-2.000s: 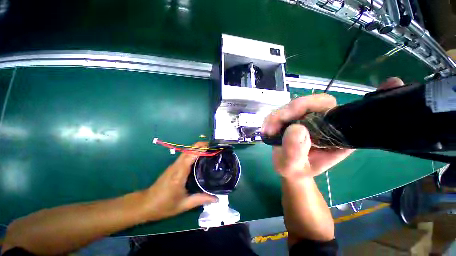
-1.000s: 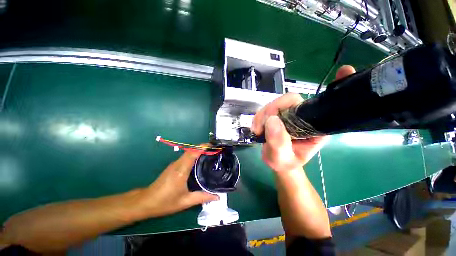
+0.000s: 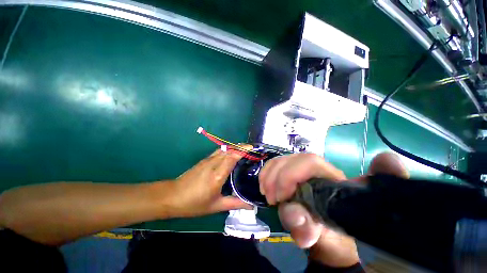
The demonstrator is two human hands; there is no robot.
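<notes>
The camera housing (image 3: 246, 181) lies near the bench's front edge, its round open end facing up with black inside. Its white base (image 3: 246, 224) points towards me. Red and yellow wire leads (image 3: 216, 141) with small white plugs stick out to the upper left. My left hand (image 3: 211, 184) grips the housing from the left. My right hand (image 3: 309, 194) is closed around the black electric screwdriver (image 3: 411, 216), slightly blurred, with its front end over the housing. The fingers hide the driver tip and the right part of the opening.
The white screw feeder (image 3: 334, 69) stands just behind the housing to the right, close to my right hand. A metal rail (image 3: 176, 27) runs across the green bench. A black cable (image 3: 392, 141) loops at the right. Metal conveyor parts (image 3: 448, 32) are at the upper right.
My right hand and the screwdriver have moved from the feeder's front to over the housing. The left hand still holds the housing. The view has shifted, so the feeder appears further right and tilted.
</notes>
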